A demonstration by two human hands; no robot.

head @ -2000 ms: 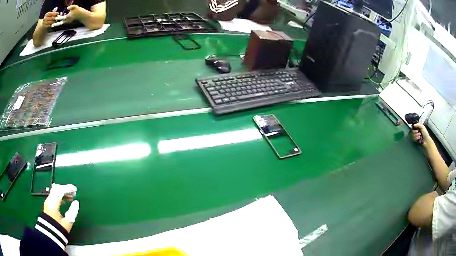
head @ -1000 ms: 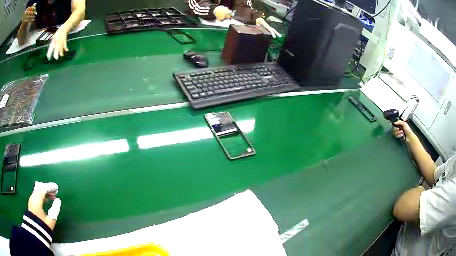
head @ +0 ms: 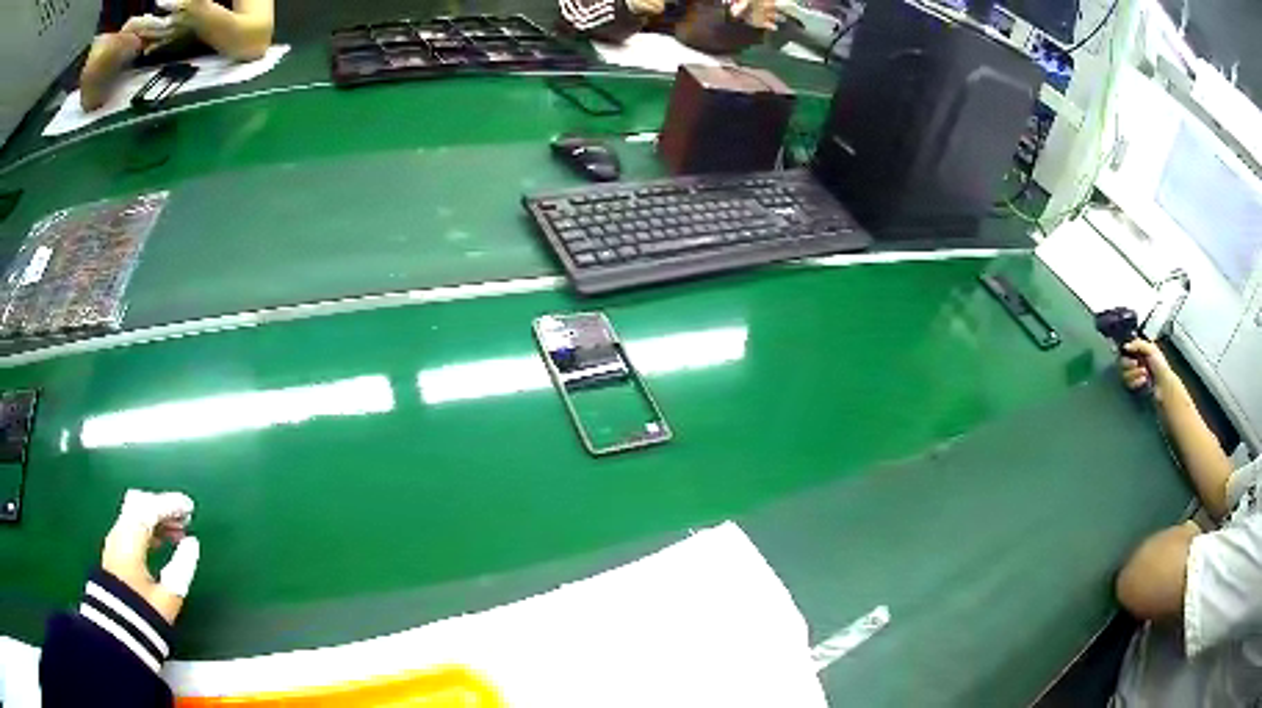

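Observation:
My left hand (head: 152,544), with white coverings on its fingertips, is above the green belt at the lower left. Its thumb and fingers are apart and I see nothing held. My right hand is not in view. A phone mid-frame (head: 592,362) lies on the belt (head: 457,498) in front of me, dark parts in its upper end and an open window below. Another mid-frame (head: 14,457) is cut off by the left edge, beyond my hand. A yellow tray (head: 415,687) shows only its rim at the bottom edge, on a white work sheet (head: 651,622).
A keyboard (head: 692,228), mouse (head: 587,158), dark red-brown box (head: 725,119) and computer tower (head: 925,125) stand beyond the pale rail. A bag of strips (head: 86,263) lies far left. A person's hand (head: 1146,371) at right holds a scanner (head: 1118,328) near another frame (head: 1020,310).
The mid-frame in front of me has moved left along the belt, and the left ones have moved toward or past the picture's edge. My left hand keeps its open pose. The view has shifted somewhat.

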